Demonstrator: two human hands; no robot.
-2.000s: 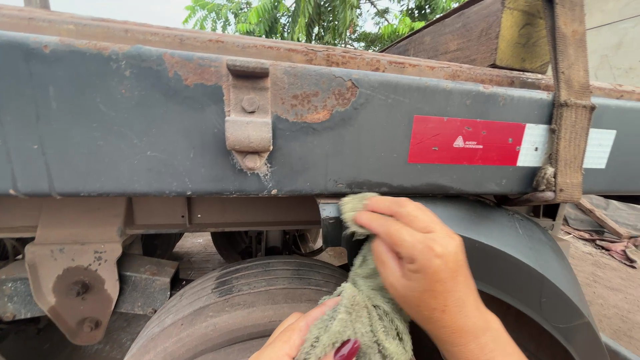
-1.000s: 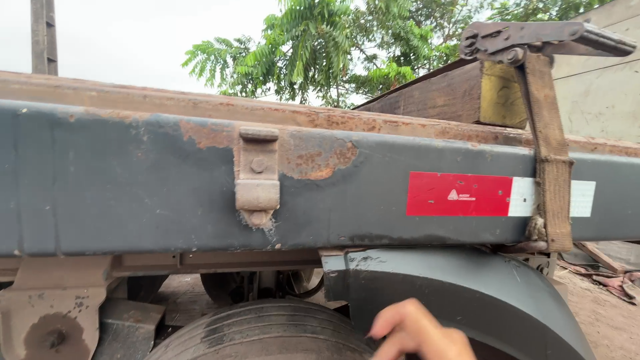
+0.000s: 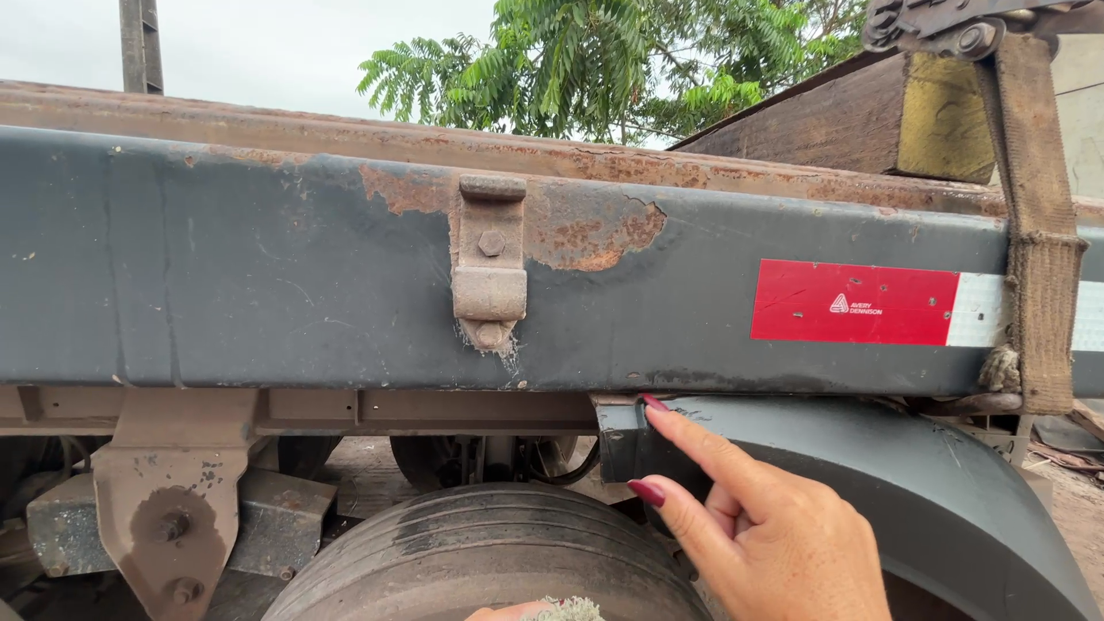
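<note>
My right hand (image 3: 768,526) has its index finger and thumb spread, with no object between them. Its index fingertip is at the front upper edge of the dark plastic mudguard (image 3: 871,457), just under the painted side rail (image 3: 328,285) of a truck bed. Only a small part of my left hand (image 3: 500,613) shows at the bottom edge, against a bit of greenish-grey cloth (image 3: 565,611); most of both is out of view. Behind them is the tyre (image 3: 483,552). A rusty bolted bracket (image 3: 490,259) is on the rail, with flaked paint around it.
A red and white reflective strip (image 3: 854,302) runs along the rail at right, crossed by a worn webbing strap (image 3: 1044,319) below a metal ratchet (image 3: 957,30). A wooden beam (image 3: 802,121) lies above. A suspension hanger bracket (image 3: 172,509) hangs at lower left.
Two seconds ago both hands held the cloth at the mudguard's edge. The cloth has moved down, nearly out of view, and my right hand has let go of it. The right hand has since risen to the edge.
</note>
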